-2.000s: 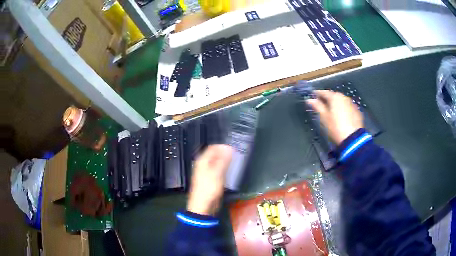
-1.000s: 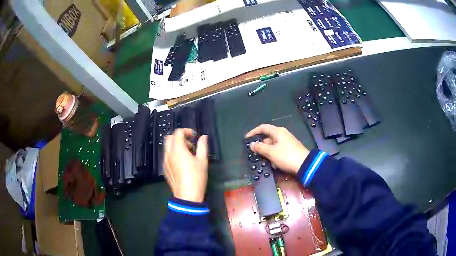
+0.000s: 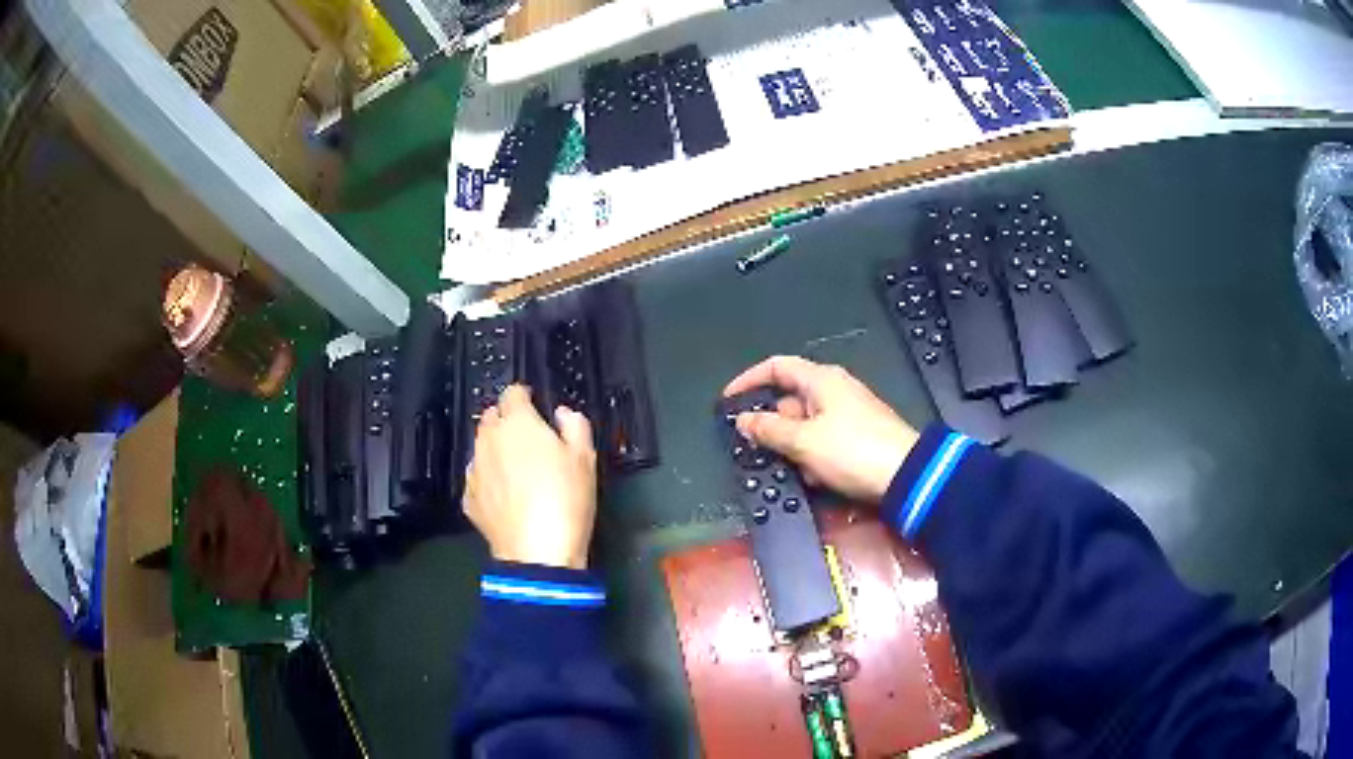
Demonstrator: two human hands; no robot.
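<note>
A black remote control point(image 3: 791, 556) lies buttons up over the middle of the reddish-brown test fixture point(image 3: 715, 630), covering most of its yellow part. My right hand point(image 3: 825, 427) holds the remote's far end between thumb and fingers. My left hand point(image 3: 531, 482) is at the near side of the dark row of remotes point(image 3: 389, 430), fingers apart over them; I cannot tell if its fingertips touch one. Green batteries point(image 3: 825, 721) show at the fixture's near end. A fanned pile of remotes point(image 3: 1024, 319) lies buttons up at the right.
Loose green batteries point(image 3: 766, 252) lie below the white printed sheet point(image 3: 698, 193), which bears several remotes point(image 3: 629, 111). A pale post point(image 3: 223, 171), a jar point(image 3: 201, 312) and brown cloth point(image 3: 238, 541) are at left. A clear bag point(image 3: 1328, 245) is far right.
My right hand has come from the right pile to the fixture and now holds a remote there. My left hand has let go of the remote it held and moved to the left row.
</note>
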